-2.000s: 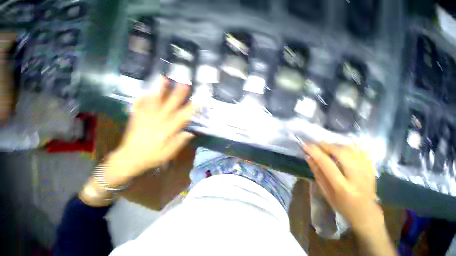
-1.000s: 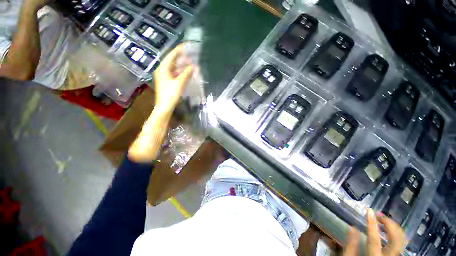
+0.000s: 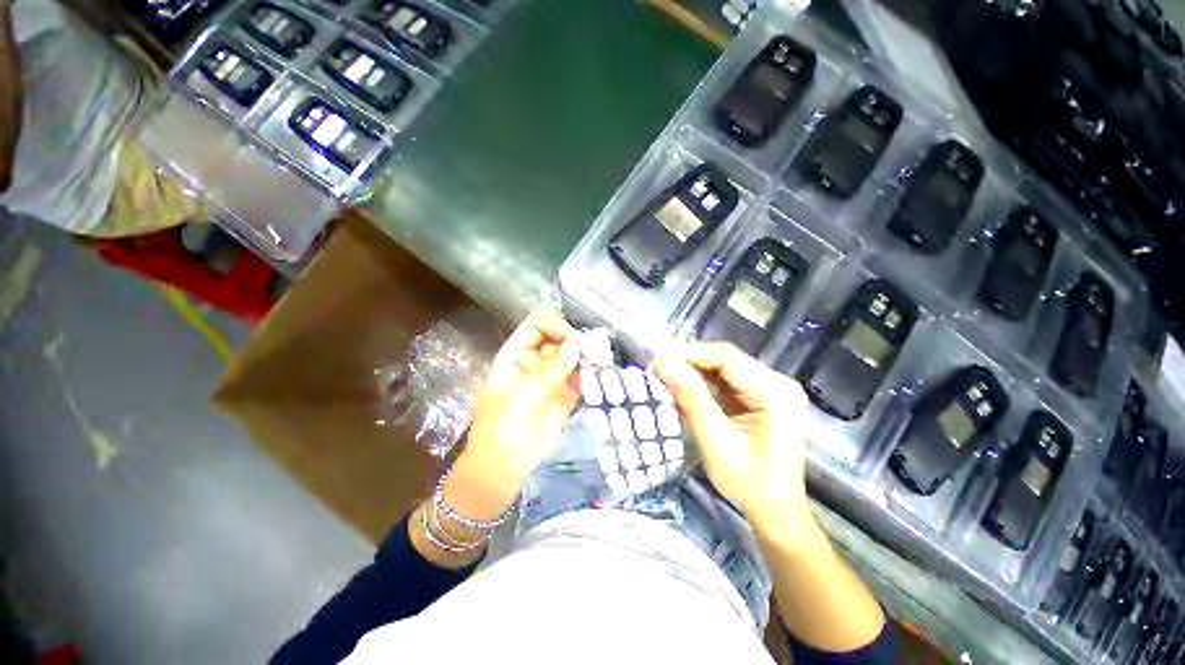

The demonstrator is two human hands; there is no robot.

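Observation:
A pad sheet [image 3: 633, 422] with rows of pale ovals hangs between my two hands in front of my body. My left hand [image 3: 526, 396] grips its upper left corner with thumb and finger. My right hand [image 3: 741, 422] pinches its upper right corner. Beside my hands lies a clear blister tray [image 3: 591, 279] with two rows of black phone housings. The near-row housings, such as this one [image 3: 859, 348], carry a pale label in the middle; the far-row ones, such as this one [image 3: 851, 140], show none.
Green bench surface [image 3: 520, 130] lies left of the tray. Another tray of housings [image 3: 280, 214] is at the upper left, near a person in grey [image 3: 78, 117]. A brown box [image 3: 325, 377] with crumpled clear film [image 3: 435, 383] is below the bench edge. Dark parts [image 3: 1066, 91] are piled at upper right.
My left hand has come back from the far left side of the tray, and my right hand has left the tray's near edge. Both now hold the pad sheet.

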